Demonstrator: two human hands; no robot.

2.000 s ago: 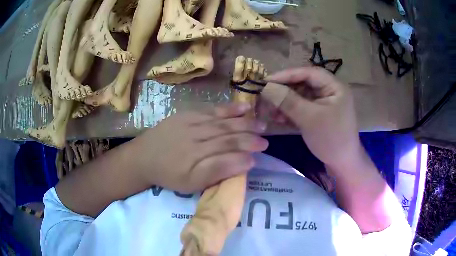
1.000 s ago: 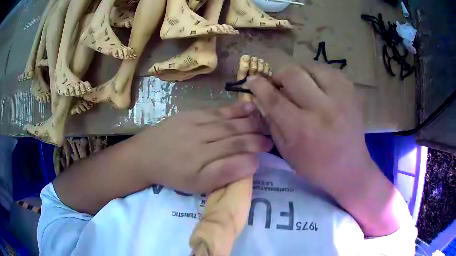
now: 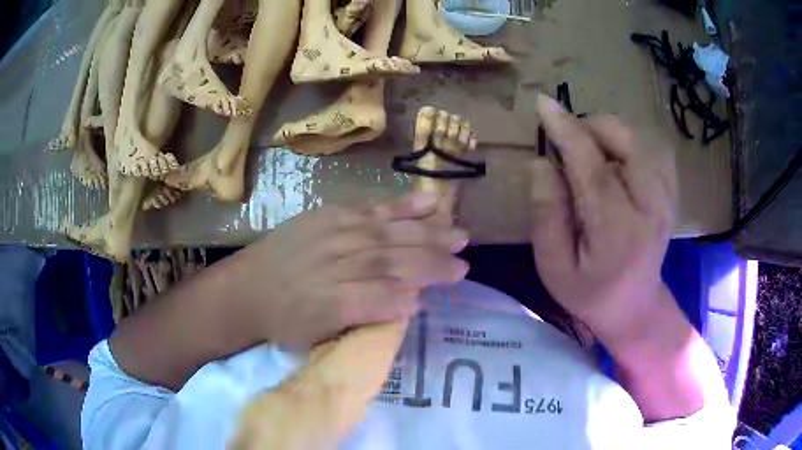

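My left hand (image 3: 360, 264) is wrapped over the tan model leg (image 3: 343, 365), whose foot (image 3: 444, 132) points away from me with toes up. A black strap piece (image 3: 453, 167) lies across the foot just below the toes, its ends sticking out past both sides. My right hand (image 3: 607, 211) is off the foot, to its right, over the table edge, somewhat blurred. A loose black strap (image 3: 564, 93) shows beside its fingertips, partly hidden. Whether the fingers touch or hold it cannot be told.
Piled model legs (image 3: 255, 88) lie on the left of the taped cardboard (image 3: 492, 211). A white dish (image 3: 475, 19) with a thin pale stick is at the far edge. A black strap heap (image 3: 690, 92) and white scrap (image 3: 710, 63) lie at the far right.
My right hand has let go of the strap on the foot and moved right, near the loose strap. The strap now spans the foot. The leg's upper end has swung left.
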